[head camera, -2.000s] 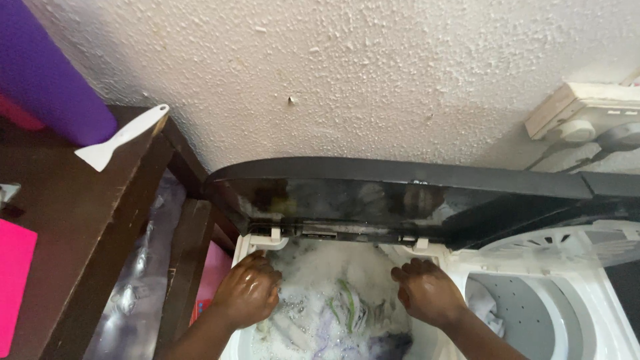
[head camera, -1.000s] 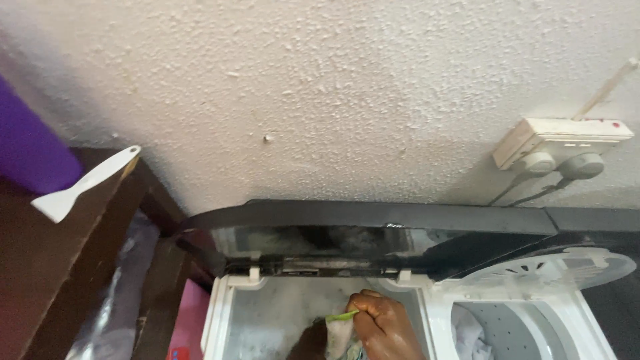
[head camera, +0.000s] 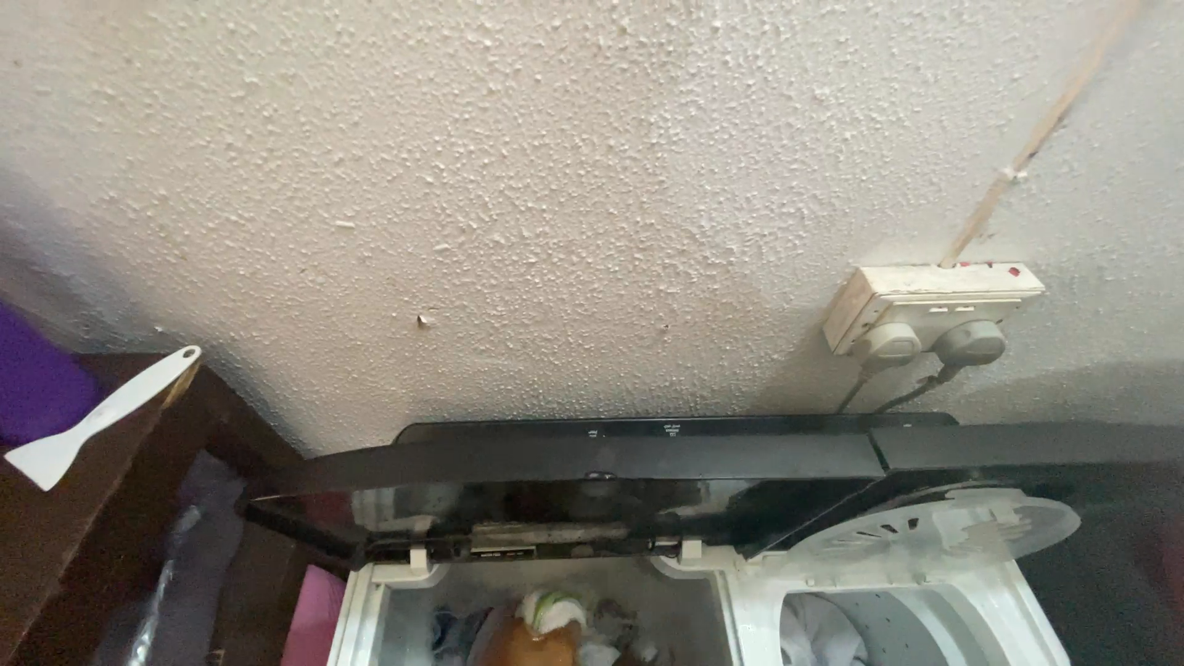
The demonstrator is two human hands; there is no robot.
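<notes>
At the bottom edge, in the wash tub of a white twin-tub washing machine [head camera: 735,610], a hand that looks like my left hand [head camera: 539,646] is partly in view. It is against a bunched white and green wet cloth [head camera: 553,610], its fingers mostly hidden. Dark cloth [head camera: 453,629] lies left of it, with greyish wet laundry [head camera: 606,634] to its right. A small brownish patch at the lower edge may be my right hand [head camera: 638,655], but it is too cut off to tell. Light cloth [head camera: 819,629] lies in the spin tub on the right.
Behind the tubs stands the raised black lid [head camera: 592,504]; a translucent spin cover [head camera: 943,532] is raised too. Two plugs sit in a wall socket [head camera: 962,301]. At left, a white plastic scraper [head camera: 102,416] lies on a dark wooden shelf unit [head camera: 120,518] beside a purple object [head camera: 37,379].
Both hands were apart over the foamy tub two seconds ago; then the right one held up a green-edged cloth. Now the hands are mostly below the frame, as the view has tilted up.
</notes>
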